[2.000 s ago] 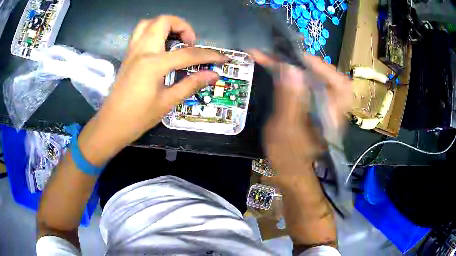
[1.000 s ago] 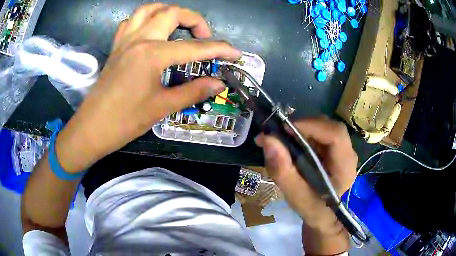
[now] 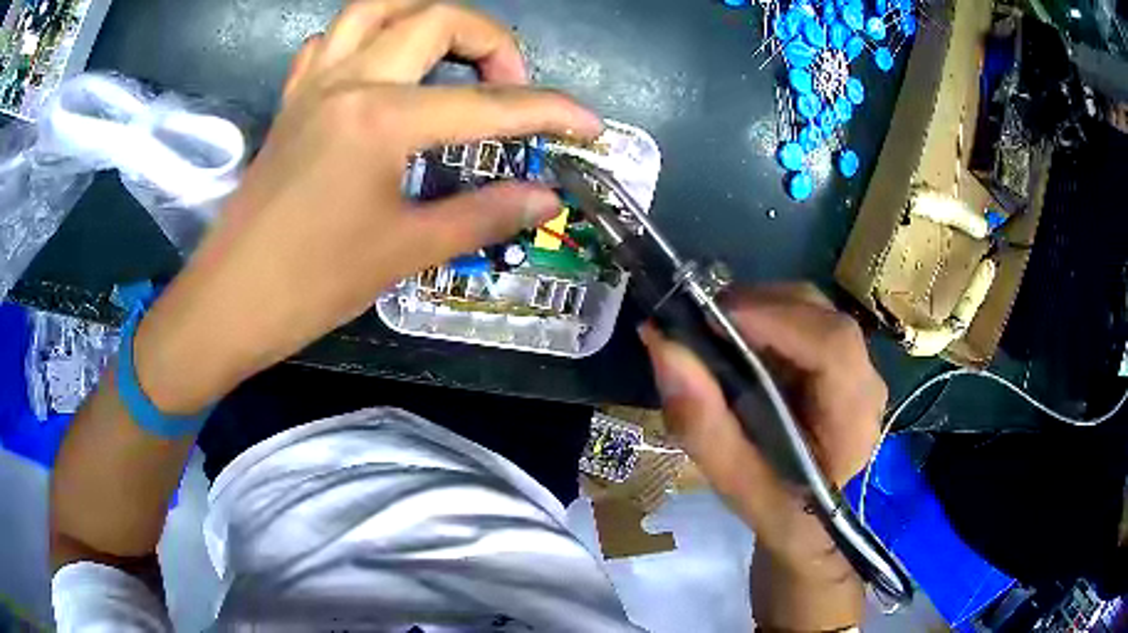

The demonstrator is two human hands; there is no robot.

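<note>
A white socket housing (image 3: 594, 331) lies open side up on the black bench, with a green circuit board (image 3: 557, 257) inside. My right hand (image 3: 779, 383) grips a dark soldering iron (image 3: 711, 340) with a thin tube along it. Its tip end is over the upper middle of the board. My left hand (image 3: 371, 186) reaches over the housing from the left. Its thumb and index finger are on both sides of a small blue part (image 3: 534, 161) near the iron's tip. The exact contact is hard to see.
Loose blue discs (image 3: 810, 93) with wire leads lie at the upper right. A brown cardboard tray (image 3: 872, 229) is right of them. A bagged white cord (image 3: 149, 142) lies at the left, another housing (image 3: 43, 56) at the upper left. Blue bins (image 3: 928, 532) are below the bench.
My right hand has brought the soldering iron from the blurred right side onto the board. The housing shifted slightly in view. Over the last second my hands have barely moved.
</note>
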